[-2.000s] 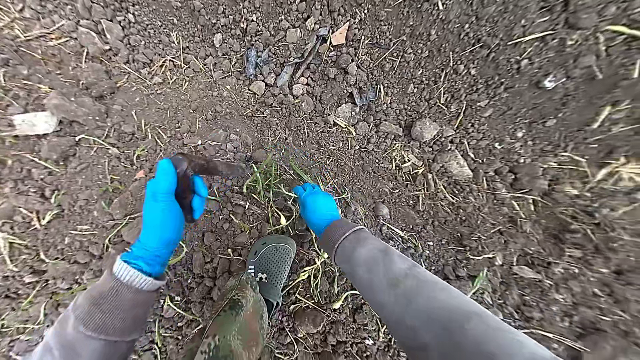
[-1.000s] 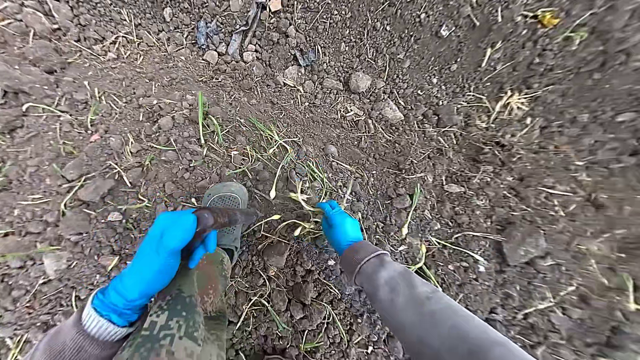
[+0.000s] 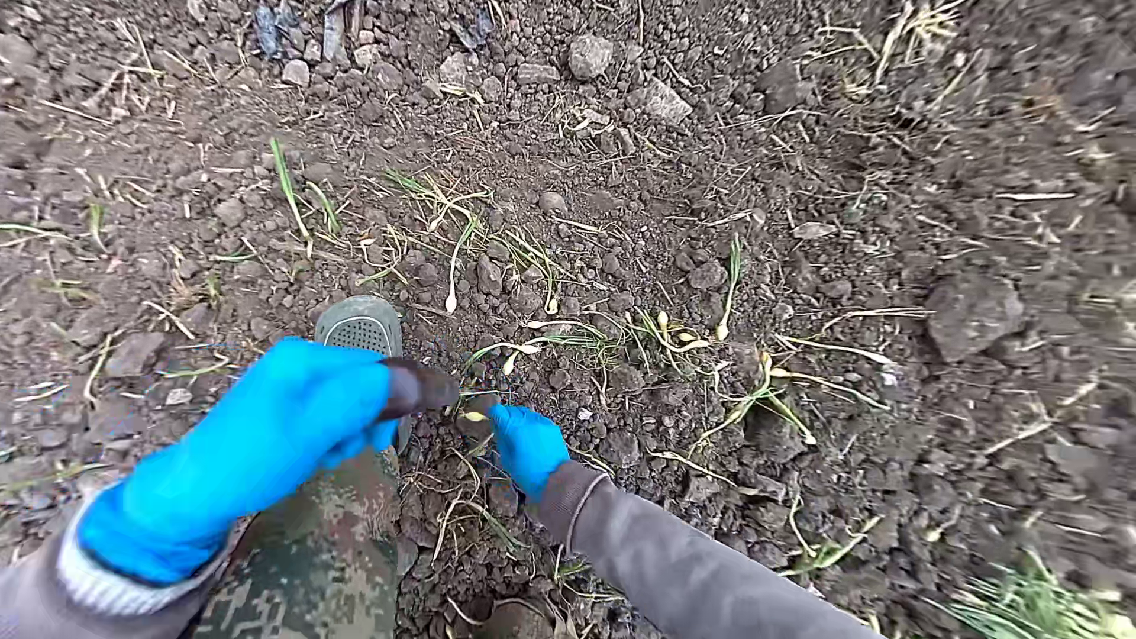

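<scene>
My left hand, in a blue glove, is closed around the dark handle of a digging tool, whose working end is mostly hidden near my other hand. My right hand, also gloved in blue, is low at the soil with its fingertips beside a small pale bulb; whether it grips anything is unclear. Small bulbs with thin green leaves lie scattered on the soil above and right of it. More leafy bulbs lie farther right.
A green perforated clog and a camouflage trouser leg are between my arms. Stones and a large clod lie on the rough soil. A heap of green-leaved plants is at the lower right, and dark plastic scraps lie at the top left.
My left hand has brought the tool close to my right hand. My right hand has moved from the scattered bulbs to a spot nearer the clog.
</scene>
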